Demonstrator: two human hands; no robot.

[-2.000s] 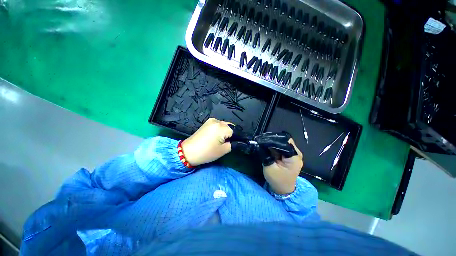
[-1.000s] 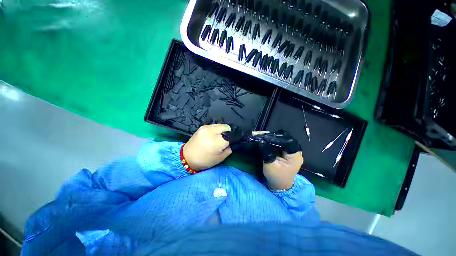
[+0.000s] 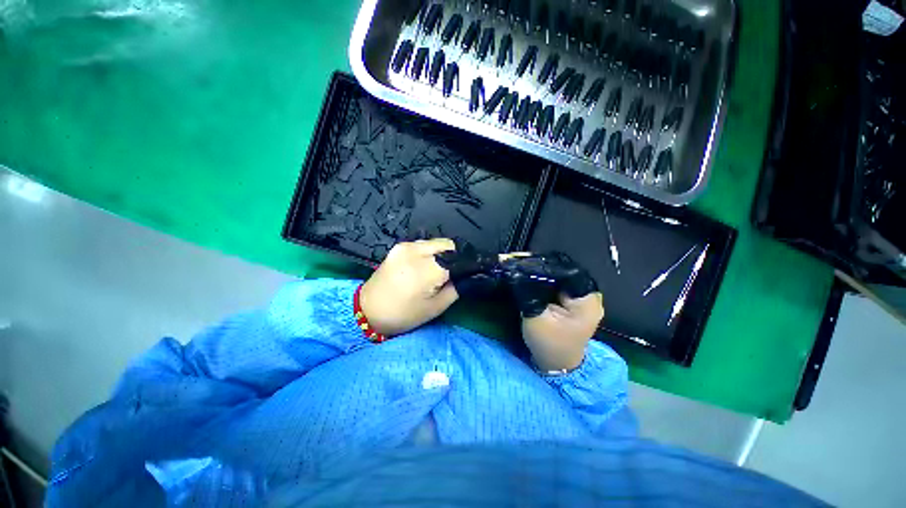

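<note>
My left hand (image 3: 412, 285), with black finger cots and a red bracelet, meets my right hand (image 3: 558, 310) over the near edge of the divided black tray (image 3: 524, 220). The fingertips of both are pinched together around a small part; a pale, silvery sliver shows between them. The black cots hide most of it. Loose black pieces (image 3: 370, 179) lie heaped in the left compartment. Several thin silvery pieces (image 3: 687, 285) lie in the right compartment.
Beyond the black tray, a stainless steel tray (image 3: 447, 107) holds rows of assembled black pieces with silvery ends (image 3: 536, 114). A black bin (image 3: 810, 129) with shiny contents stands at the right. All rest on a green mat (image 3: 199, 129).
The hands stay together; my right fingers have shifted and closed in since two seconds ago. The trays sit slightly higher in the picture as the view moved.
</note>
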